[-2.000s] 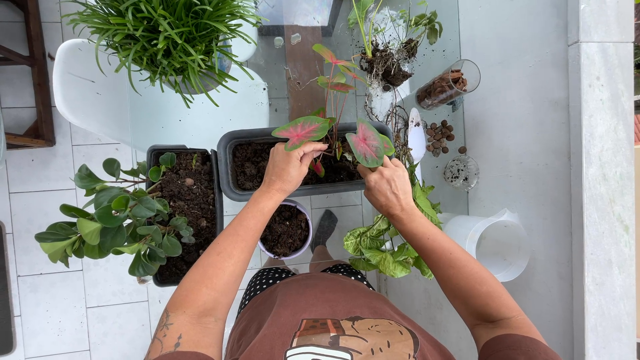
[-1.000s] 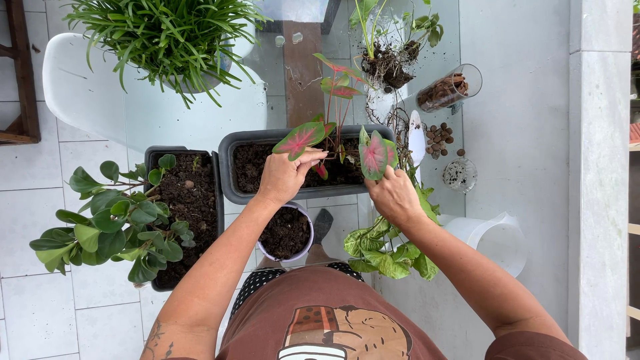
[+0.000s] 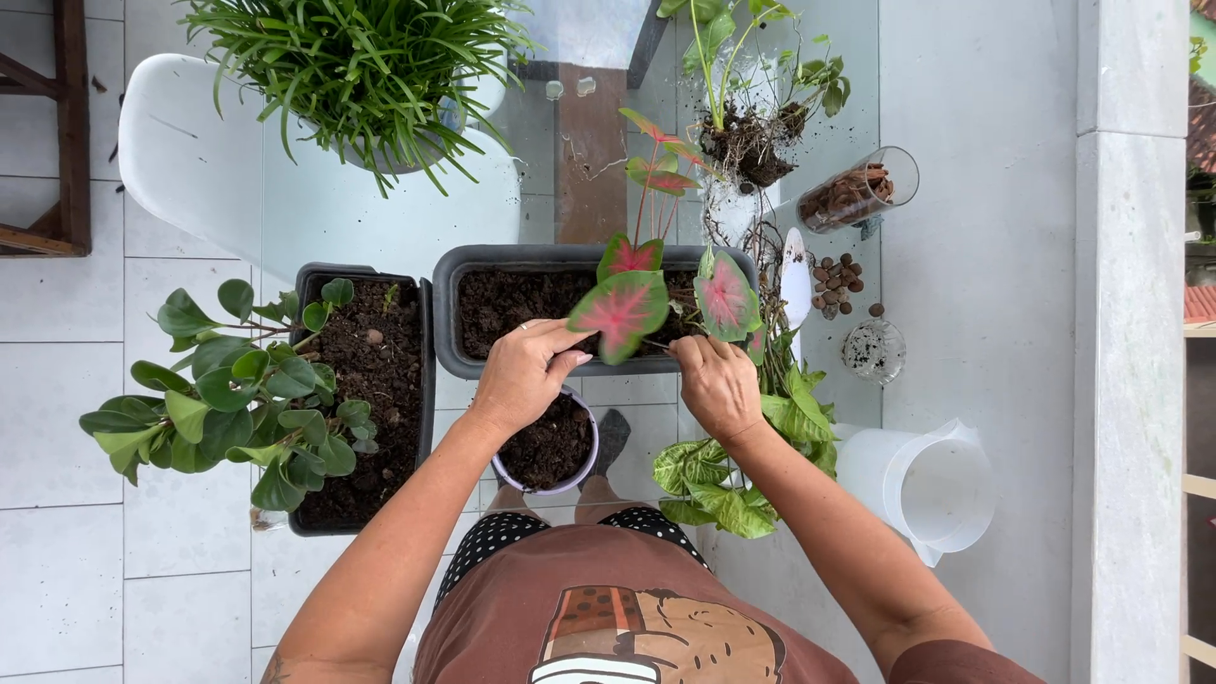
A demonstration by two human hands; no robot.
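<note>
A caladium with pink-centred green leaves (image 3: 622, 312) rises from the right part of a dark rectangular planter (image 3: 594, 255) holding dark soil. My left hand (image 3: 527, 375) is at the planter's near rim, thumb and fingers close together beside the big front leaf; that leaf's edge overlaps the fingertips, so whether they grip anything is unclear. My right hand (image 3: 714, 380) is at the near right rim with its fingers closed on a thin stem below another pink leaf (image 3: 727, 296). A round lilac pot of soil (image 3: 548, 445) stands just nearer than the planter.
Left is a dark trough (image 3: 361, 418) with a round-leaved plant (image 3: 247, 380). Behind stands a grassy potted plant (image 3: 366, 76). At right are a bare-rooted plant (image 3: 746, 152), a glass of bark chips (image 3: 855, 195), clay pebbles (image 3: 836, 280), a white scoop (image 3: 796, 275), trailing syngonium (image 3: 731, 489) and a translucent jug (image 3: 921, 489).
The front caladium leaf has swung lower and now hangs beside my left fingers. Both hands have stayed near the planter's near rim.
</note>
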